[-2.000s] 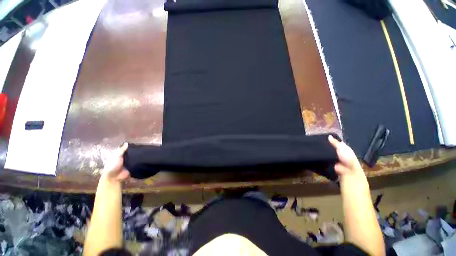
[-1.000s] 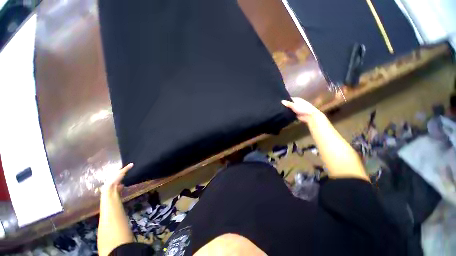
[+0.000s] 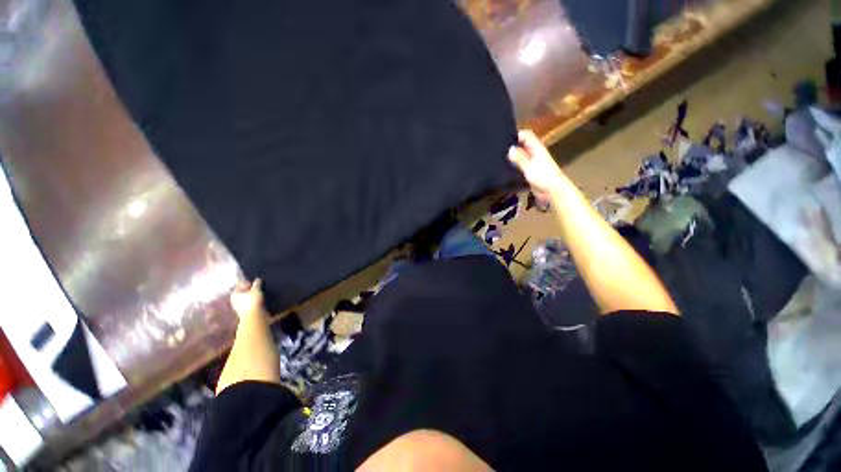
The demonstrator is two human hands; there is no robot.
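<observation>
The black fabric [image 3: 323,138] lies over the brown wooden table, and its near edge is held up at the table's front edge. My left hand [image 3: 246,297] grips its near left corner, with the fingers partly hidden by the cloth. My right hand [image 3: 535,164] grips its near right corner, a little farther up in the view. The cloth between my hands hangs in a shallow curve with faint creases. Its far end is cut off by the top of the view.
The wooden table [image 3: 120,203] shows on both sides of the cloth. A white-topped lay [image 3: 37,286] with a small dark oblong is at the left. A dark lay [image 3: 604,23] is at the top right. Offcuts [image 3: 669,171] and cloth piles [image 3: 784,203] cover the floor.
Both hands have drawn the fabric's near edge toward my body, and the rolled or folded edge is now opened out flat. The view has turned and moved closer to the table edge.
</observation>
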